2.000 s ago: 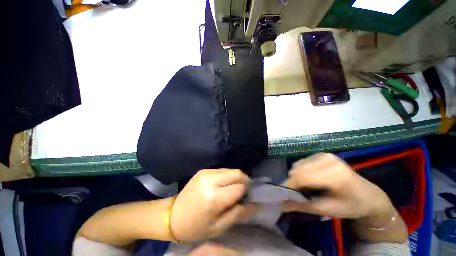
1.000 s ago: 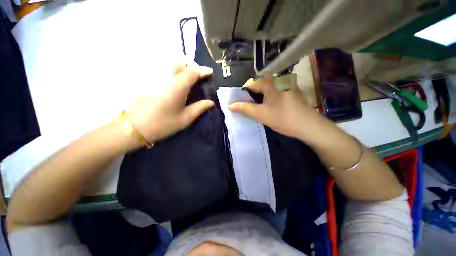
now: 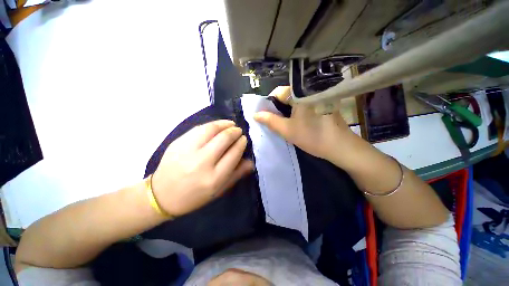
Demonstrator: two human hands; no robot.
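A dark garment panel point(image 3: 217, 218) lies under the machine head and hangs over the table's front edge towards my lap. A pale grey-lilac strip point(image 3: 276, 167) with stitch lines lies lengthwise on it. My left hand point(image 3: 203, 162) pinches the dark cloth along the strip's left side, fingertips together. My right hand point(image 3: 312, 123) holds the strip's top end and dark cloth between thumb and fingers, just below the presser foot point(image 3: 255, 79). The right fingertips are partly hidden behind cloth and the machine.
The sewing machine head point(image 3: 335, 44) fills the upper right. A smartphone point(image 3: 384, 111) and scissors point(image 3: 460, 120) lie right of it. A red-rimmed basket point(image 3: 371, 246) stands right of my lap. More dark cloth point(image 3: 17, 111) lies at the left table edge.
The panel has been turned so the pale strip shows on top. In the last second my left hand has moved down along the seam and closed on the cloth; my right hand has barely moved.
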